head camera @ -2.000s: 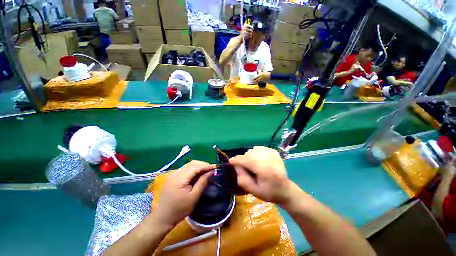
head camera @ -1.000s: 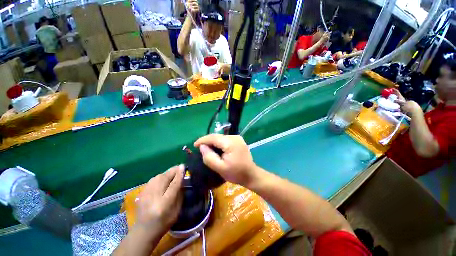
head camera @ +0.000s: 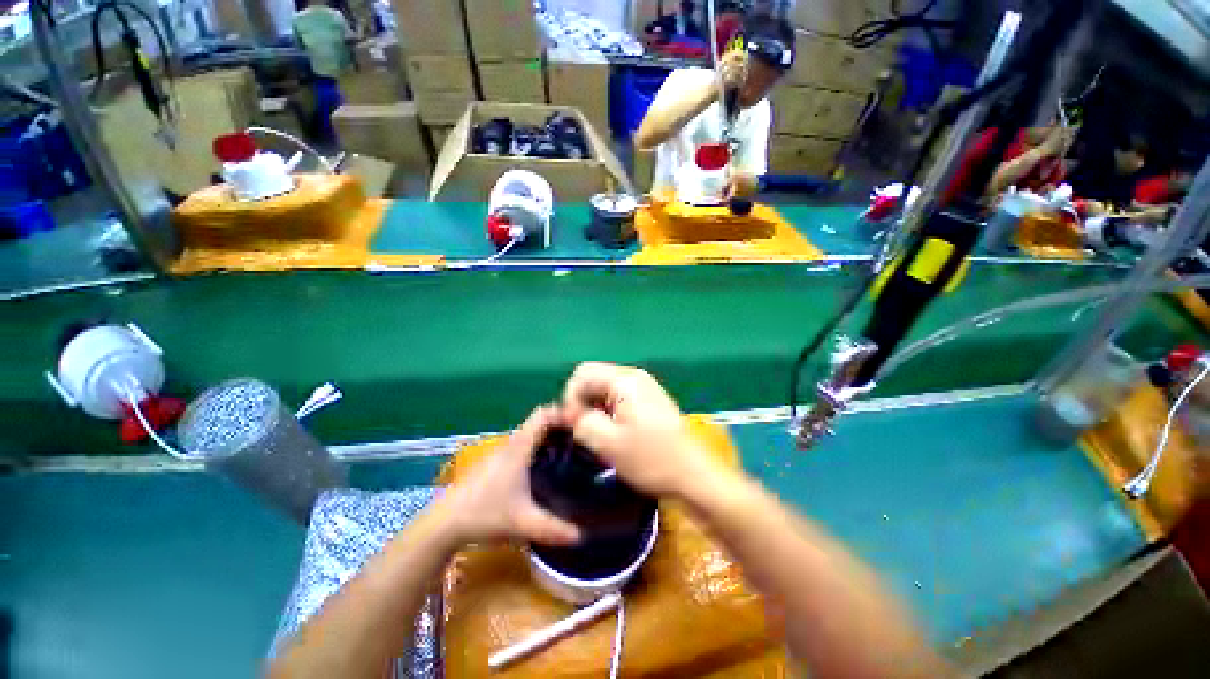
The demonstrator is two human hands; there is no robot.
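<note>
A white housing sits on the orange work nest in front of me, its open end up. A black cover stands in it, between my hands. My left hand is wrapped around the cover's left side, thumb across its front. My right hand has its fingers closed on the cover's top. The fingertips are partly hidden and blurred. A thin white strip and a white cord lie on the nest in front of the housing.
A black electric screwdriver hangs at right. A screw container and a bag of screws are at left. Another housing lies on the green belt. A person in white works opposite. A carton is at lower right.
My view has swung left and back. My hands have come together over the black cover, the left around its side. The dark piece and lead ends that stood up between my hands no longer show.
</note>
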